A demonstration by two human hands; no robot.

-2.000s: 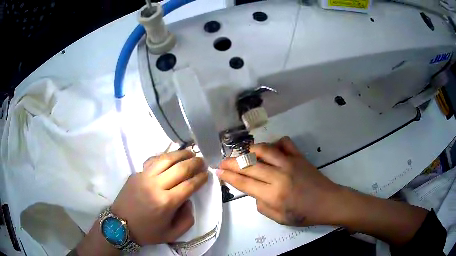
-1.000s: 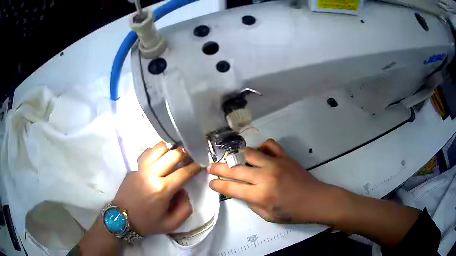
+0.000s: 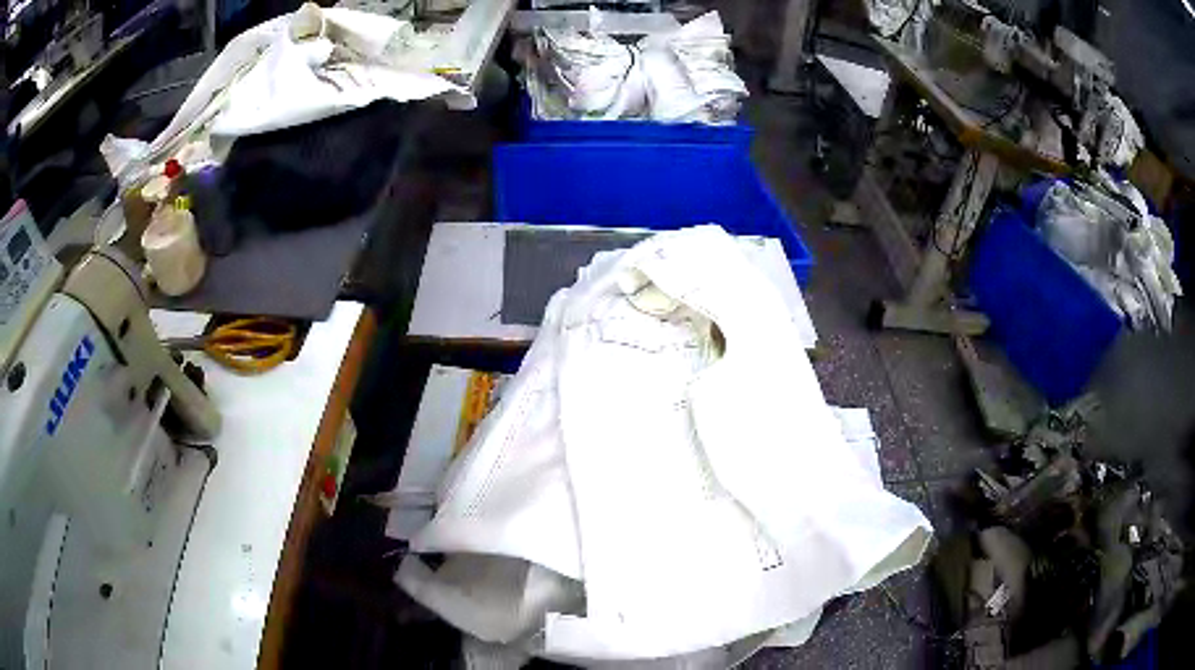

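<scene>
No hand is in view. A heap of white jeans pieces (image 3: 642,458) lies nearest in front of me, draped over a low stand, with dark seam lines and hanging edges. The white JUKI sewing machine (image 3: 98,393) stands at the left, cut off by the frame edge. Its sewing point and the work under it are out of view. Scissors with orange-yellow handles (image 3: 249,344) lie on the machine table (image 3: 256,524) beyond the machine.
Blue bins (image 3: 616,183) stand behind the heap, one holding white pieces. Another blue bin (image 3: 1042,308) with pieces is at right. White cloth (image 3: 328,79) lies on a table at back left, near a pale bottle (image 3: 173,249). Dark, blurred bundles (image 3: 1048,550) are at lower right.
The view has swung right and up, away from the sewing point. Both hands and the cloth under them have left the picture; the heap, bins and floor now show.
</scene>
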